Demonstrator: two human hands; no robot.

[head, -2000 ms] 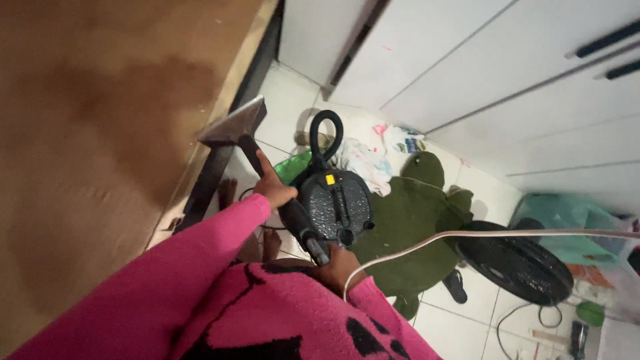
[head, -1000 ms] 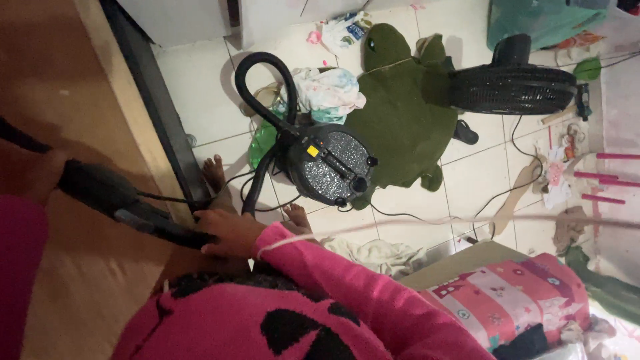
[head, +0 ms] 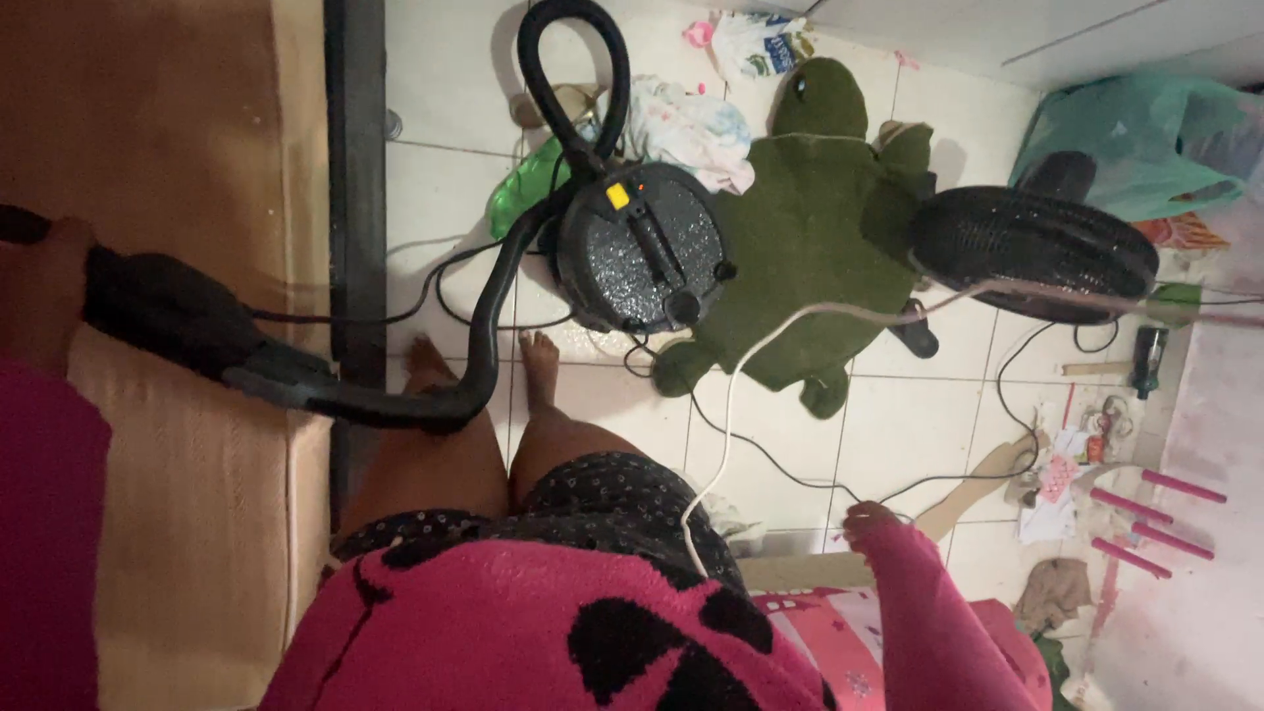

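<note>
At the left edge, my left hand [head: 47, 286] is closed around the black handle [head: 168, 311] of a vacuum cleaner, over a tan upholstered surface [head: 197, 494]. From the handle, a black hose [head: 484, 336] bends past my legs to the round speckled vacuum body [head: 642, 252] on the tiled floor, which shows a small red light. My right hand [head: 874, 523] is out at the lower right, beside a thin black cable [head: 780, 459]; whether its fingers hold the cable is unclear. Part of my left hand is cut off by the frame.
A green turtle-shaped rug [head: 810, 257] lies beyond the vacuum, with a black fan [head: 1032, 252] at its right. Crumpled cloth [head: 681, 128], a green bottle [head: 528, 188] and a teal bag [head: 1126, 143] are on the floor. A pale cord [head: 731, 415] crosses the view.
My right hand has left the vacuum's hose end and moved right, away from it. My left hand remains on the handle. The wide floor tool seen two seconds ago is out of view.
</note>
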